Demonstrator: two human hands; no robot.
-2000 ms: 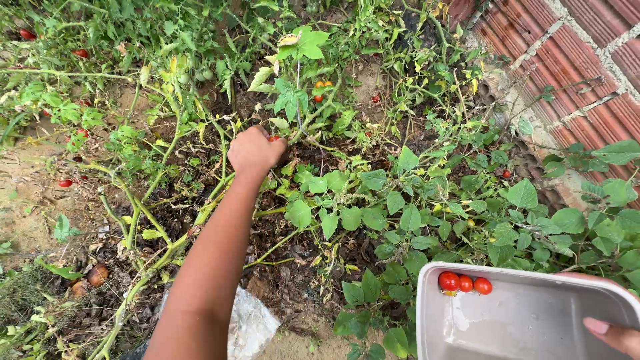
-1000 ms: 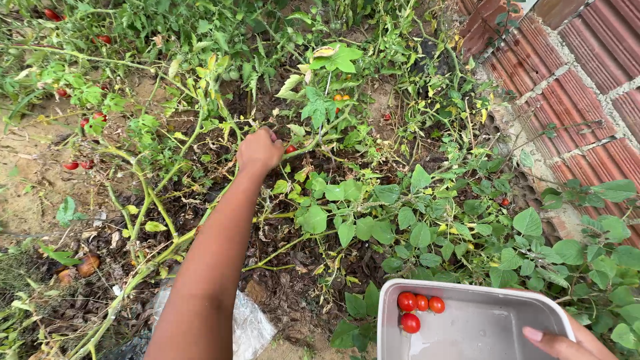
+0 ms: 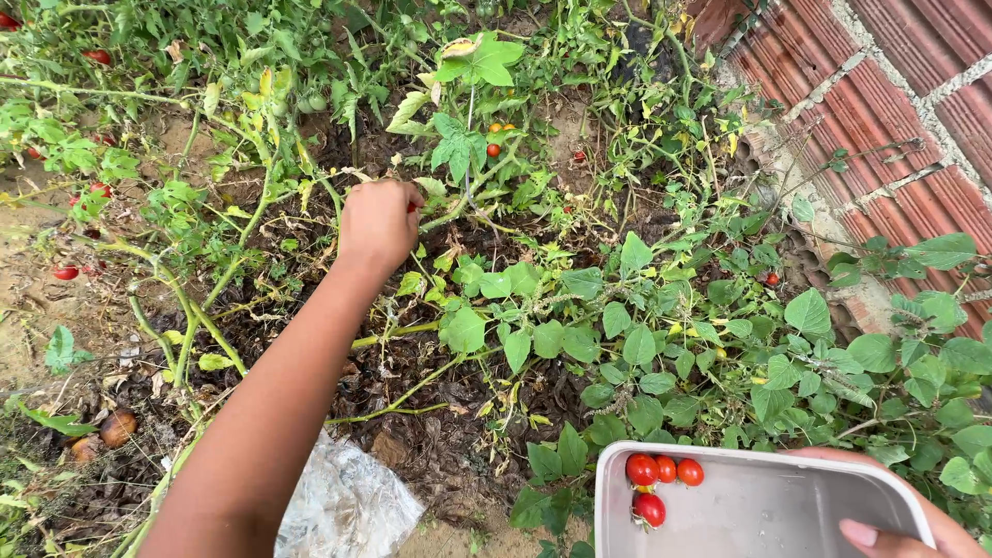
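Observation:
My left hand reaches in among the tomato vines at the upper middle, its fingers closed around a small red tomato that shows at the fingertips. Just up and to the right, a red cherry tomato and orange ones hang by a leafy stem. At the lower right, my right hand grips a light grey plastic container, thumb inside and fingers behind the rim. Several red tomatoes lie in its left corner.
A red hollow-brick wall stands at the upper right. Green vine stems cross the left side. Clear plastic sheeting lies on the soil below my left forearm. Brown rotten fruit sits at the lower left; more red tomatoes show at left.
The tomatoes in the container have shifted; one now sits apart below the others, where two seconds ago they lay in a row. My left hand remains among the vines.

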